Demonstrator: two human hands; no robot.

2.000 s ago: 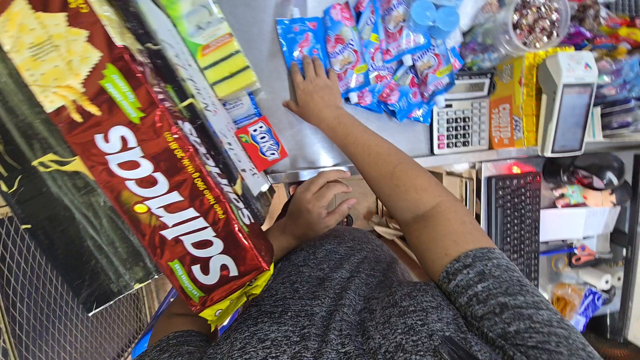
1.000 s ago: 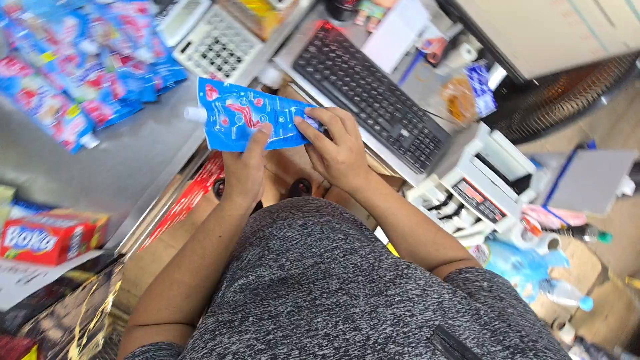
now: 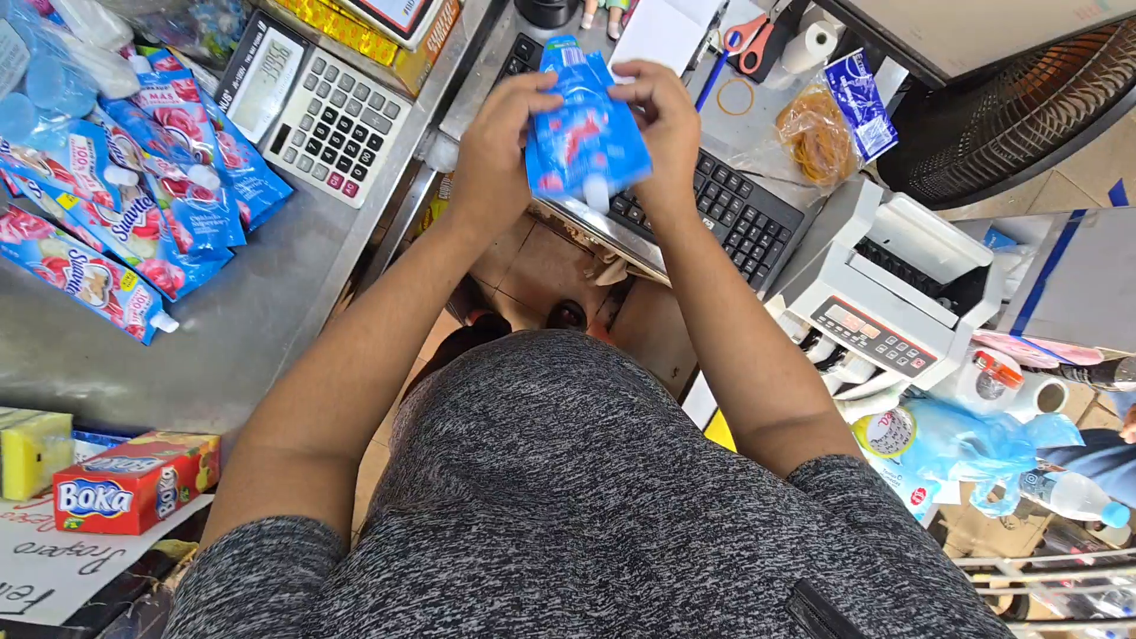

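Observation:
Between my hands, above the near edge of the keyboard shelf, is a blue spouted pouch point(image 3: 581, 138) with pink print, its white cap pointing down toward me. It may be more than one pouch; blur leaves this unclear. My left hand point(image 3: 510, 146) grips its left side and my right hand point(image 3: 661, 129) grips its right side, fingers curled over the edges. A pile of similar Suavitel pouches point(image 3: 133, 213) lies on the metal counter point(image 3: 257, 302) at the left, next to a desk calculator point(image 3: 315, 106).
Past my hands are a black keyboard point(image 3: 737, 213), scissors point(image 3: 750, 40) and a bag of rubber bands point(image 3: 816, 133). A banknote counter point(image 3: 887, 293) stands at right, with a black fan point(image 3: 1003, 98) beyond. A red Boka box point(image 3: 133, 484) sits at lower left.
Two seconds ago my left hand was low near my body and my right hand reached to the pouches on the counter. Now both hold a pouch, turned cap toward me since one second ago. The view has swung right.

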